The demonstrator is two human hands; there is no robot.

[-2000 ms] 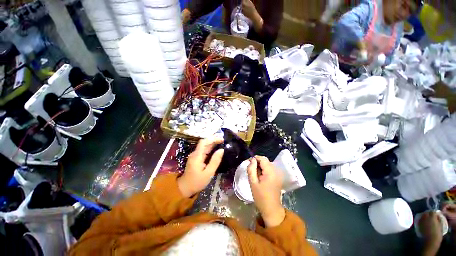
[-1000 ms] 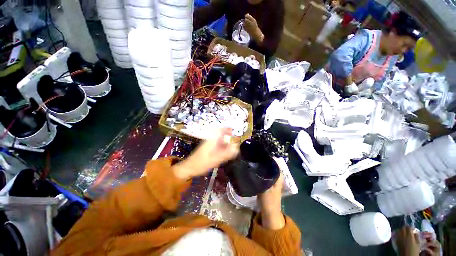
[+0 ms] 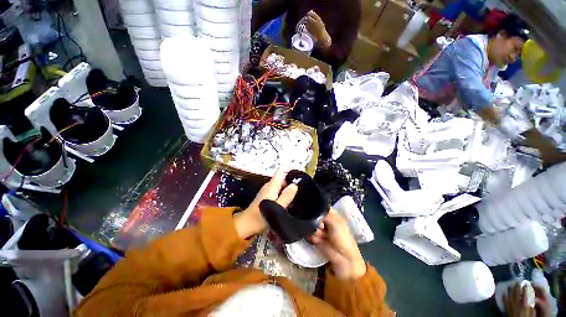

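A black insert (image 3: 287, 218), an open cup with a rounded flap, is held above the red bench mat. My left hand (image 3: 264, 207) grips its left and upper rim, with fingers at a small white fitting inside the cup. My right hand (image 3: 338, 238) holds the insert's lower right side. A white frame (image 3: 352, 220) lies on the bench behind my right hand, its round end partly hidden under the insert. The parts carton (image 3: 208, 159) with small white and silver fittings stands just beyond my hands.
Tall stacks of white housings (image 3: 189, 93) stand beyond left. Part-built units (image 3: 84, 130) stand in a row at left. A heap of white frames (image 3: 428, 148) lies right. Another person (image 3: 462, 68) is at far right; other hands (image 3: 524, 300) show lower right.
The black insert has been turned so its opening faces up and its flap points left. My left hand has moved from above the carton's near edge down onto the insert.
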